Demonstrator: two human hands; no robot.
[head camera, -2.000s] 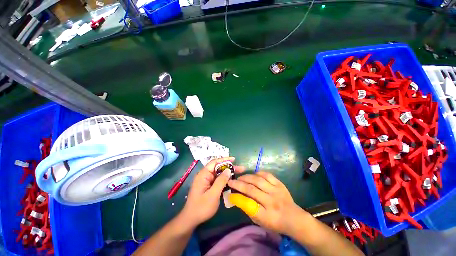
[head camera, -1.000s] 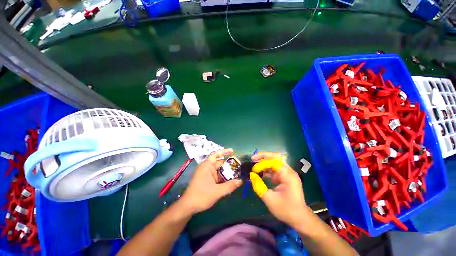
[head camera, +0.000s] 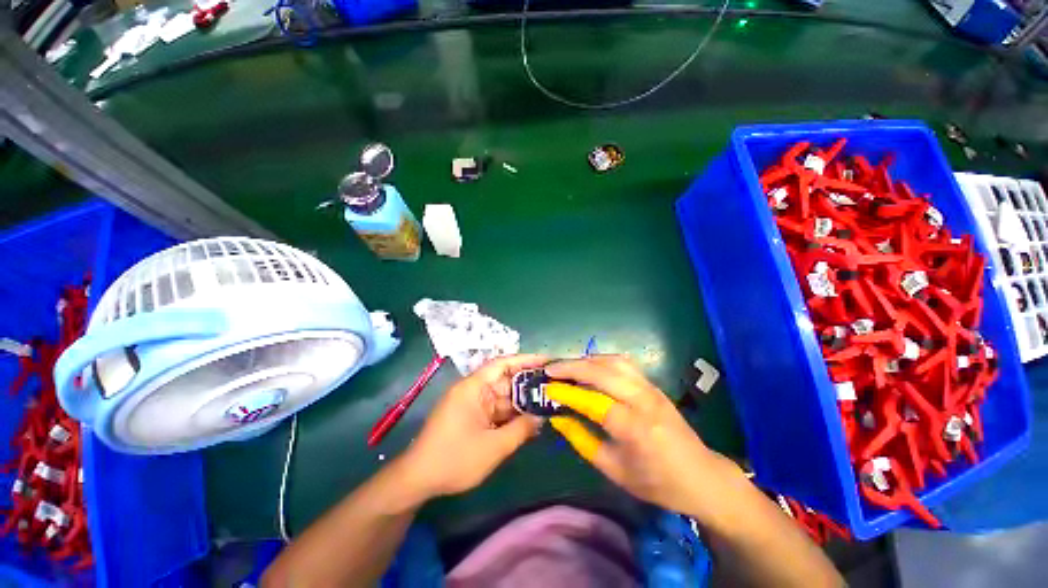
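A small device housing (head camera: 532, 393), dark with a light rim, is held between both hands above the green bench. My left hand (head camera: 477, 419) grips it from the left. My right hand (head camera: 621, 419), with yellow finger cots (head camera: 578, 404) on two fingers, touches its right side and top face. A dark piece lies over the housing's face; whether it is seated cannot be told. The crumpled white wipe (head camera: 469, 335) lies just beyond my left hand, and the red pen (head camera: 405, 402) lies left of it. The blue stick (head camera: 591, 346) is mostly hidden behind my right hand.
A fan (head camera: 230, 345) and a blue bin of red clamps (head camera: 149, 494) stand left. A larger blue bin (head camera: 736, 276) of red clamps (head camera: 885, 322) stands right, beside a white slotted tray (head camera: 1017, 253). A bottle (head camera: 385, 224), white block (head camera: 442, 230), another housing (head camera: 606, 157) and small modules (head camera: 465, 169) (head camera: 704, 374) lie ahead.
My right hand has moved left and now touches the housing, where it was apart a second ago. A dark piece now covers the housing's open face. Loose items on the bench ahead have shifted slightly left.
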